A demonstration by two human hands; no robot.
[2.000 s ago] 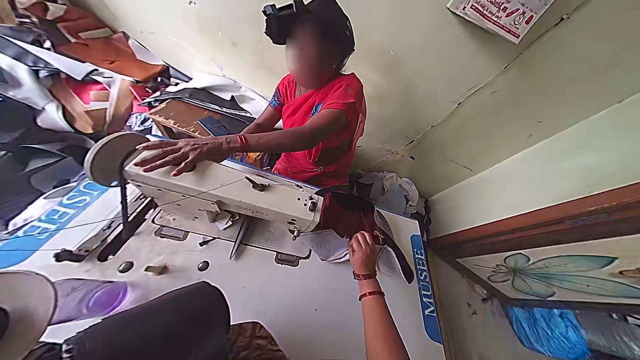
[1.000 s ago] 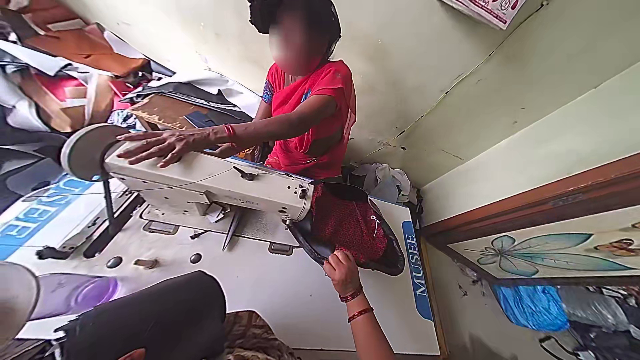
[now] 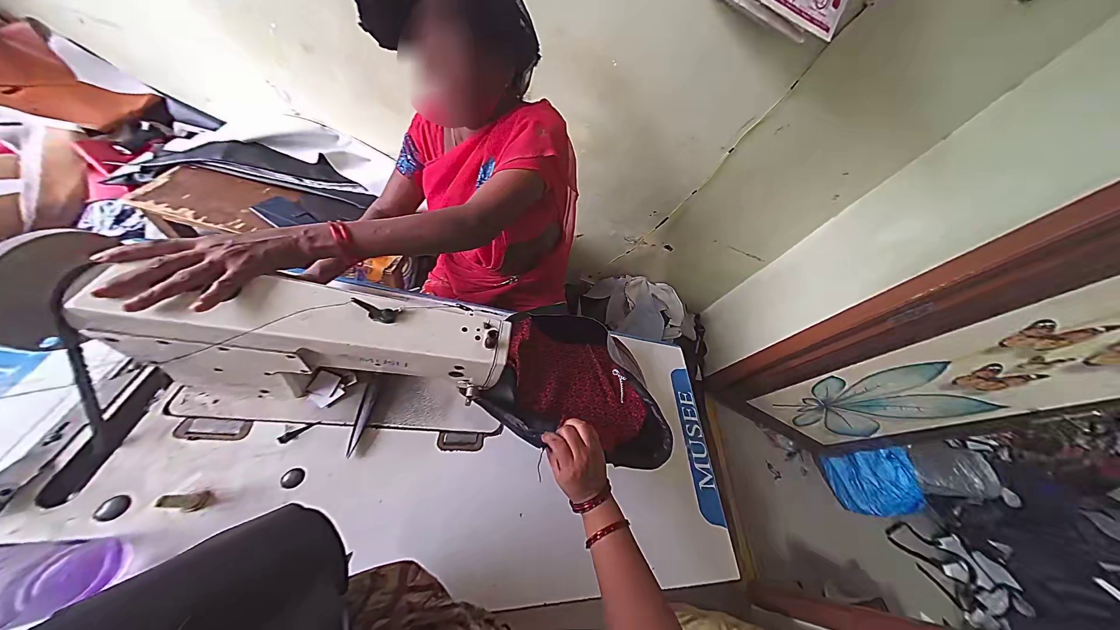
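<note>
My right hand [image 3: 574, 455], with red bangles at the wrist, pinches the near black edge of a sewn piece with a dark red patterned lining [image 3: 569, 381]. The piece lies at the needle end of a white industrial sewing machine [image 3: 297, 328], its lining facing up and its black edge curving round the far right side. A white mark or thread shows on the lining. The needle itself is hidden. My left hand is out of view. A small pair of metal blades [image 3: 360, 420] lies under the machine's arm.
Across the machine, a person in red rests one hand [image 3: 206, 267] on its arm, near the handwheel [image 3: 44, 280]. A large black rounded object [image 3: 236, 577] stands at the near left. Leather and fabric scraps [image 3: 79, 96] are piled at the far left. A framed panel [image 3: 910, 394] is at right.
The red-lined piece, mostly dark and folded two seconds ago, now lies spread with more lining showing. My right hand has moved to its near edge. The view has come nearer.
</note>
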